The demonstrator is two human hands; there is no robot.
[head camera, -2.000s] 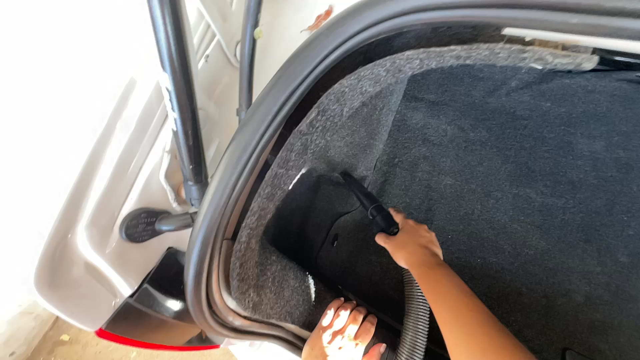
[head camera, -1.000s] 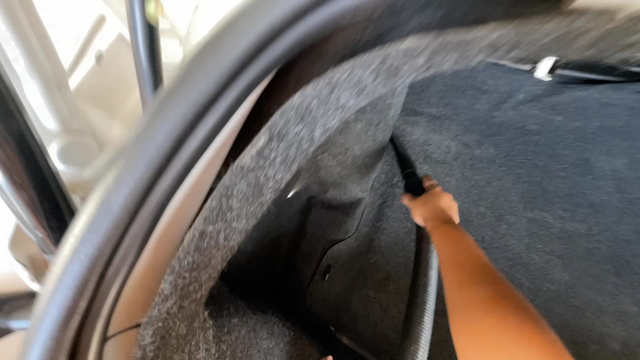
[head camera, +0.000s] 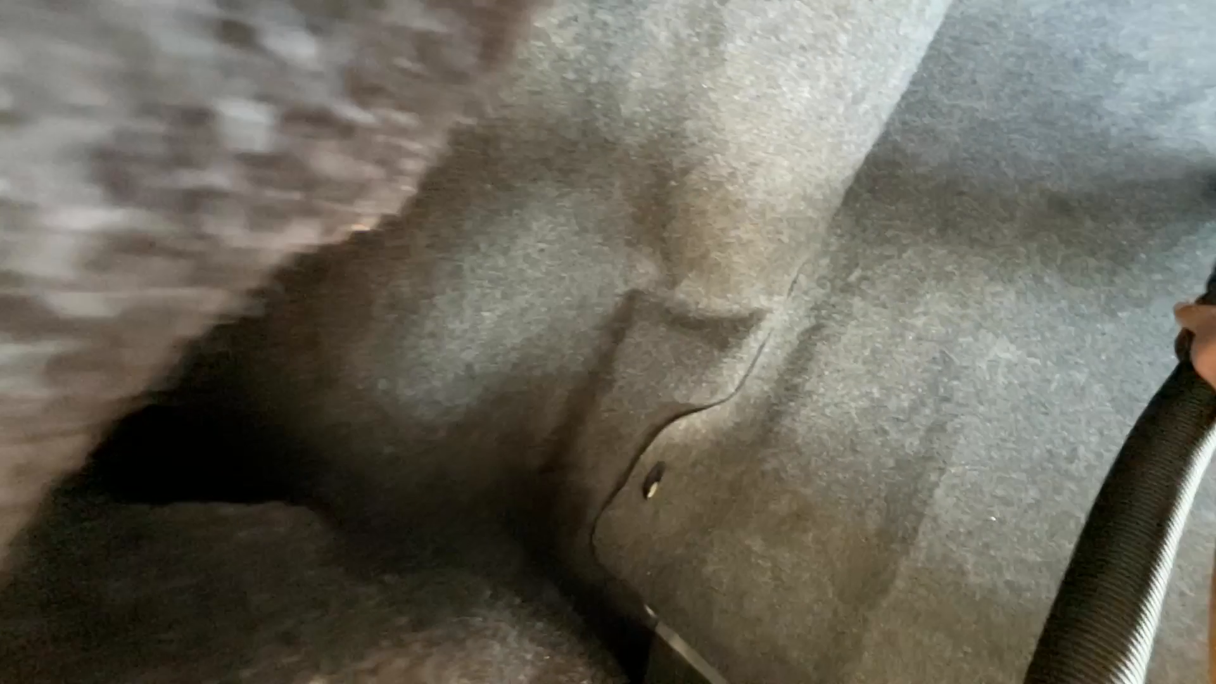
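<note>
At the right edge of the head view, part of my right hand (head camera: 1199, 344) grips the dark end piece of a ribbed vacuum hose (head camera: 1126, 541). Most of that hand, and the nozzle beyond it, are cut off by the frame. The hose runs down from the hand to the bottom edge, over the grey carpeted trunk floor (head camera: 855, 456). My left hand is out of sight.
A carpeted side wall (head camera: 532, 247) with a dark recess (head camera: 209, 456) rises left of the floor panel's curved edge. A small fastener (head camera: 653, 480) sits near that edge. Blurred fuzzy trim (head camera: 190, 171) fills the upper left. A thin light strip (head camera: 686, 651) shows at the bottom.
The view has moved much closer into the trunk's side corner. My right hand, with the hose, now shows only at the right edge. My left hand, seen at the bottom two seconds ago, is out of view.
</note>
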